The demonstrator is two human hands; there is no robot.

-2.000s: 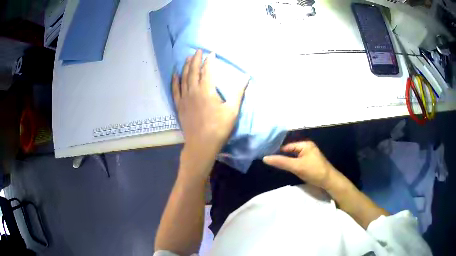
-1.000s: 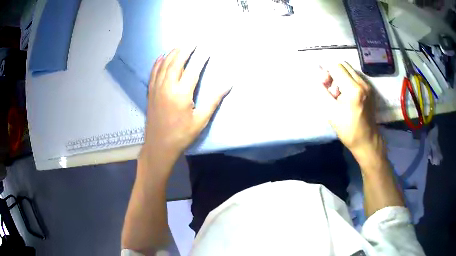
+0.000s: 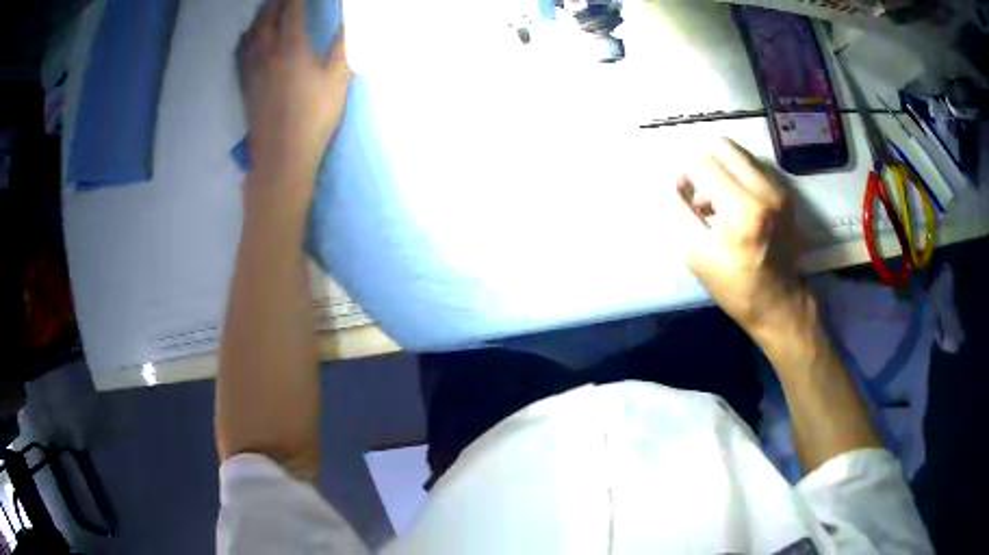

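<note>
A large light blue fabric piece (image 3: 434, 276) lies over the table in front of me, washed out white under the lamp, its near edge past the table's front edge. My left hand (image 3: 291, 81) lies on its far left part, fingers near the top of the picture. My right hand (image 3: 737, 217) is at the fabric's right part, fingers curled; glare hides whether it grips the cloth. Small shiny metal parts of the presser foot area (image 3: 591, 24) show at the top centre. A folded blue fabric piece (image 3: 121, 98) lies at the far left.
A black smartphone (image 3: 797, 92) with a lit screen lies right of the machine bed's dark seam line (image 3: 699, 118). Scissors with red and yellow handles (image 3: 889, 228) lie at the right table edge, beside pens (image 3: 922, 163). Fabric pieces (image 3: 868, 325) hang or lie below that edge.
The large fabric has been spread flat across the table. My left hand has moved up and to the far left. My right hand came up onto the table and has since stayed near the same place.
</note>
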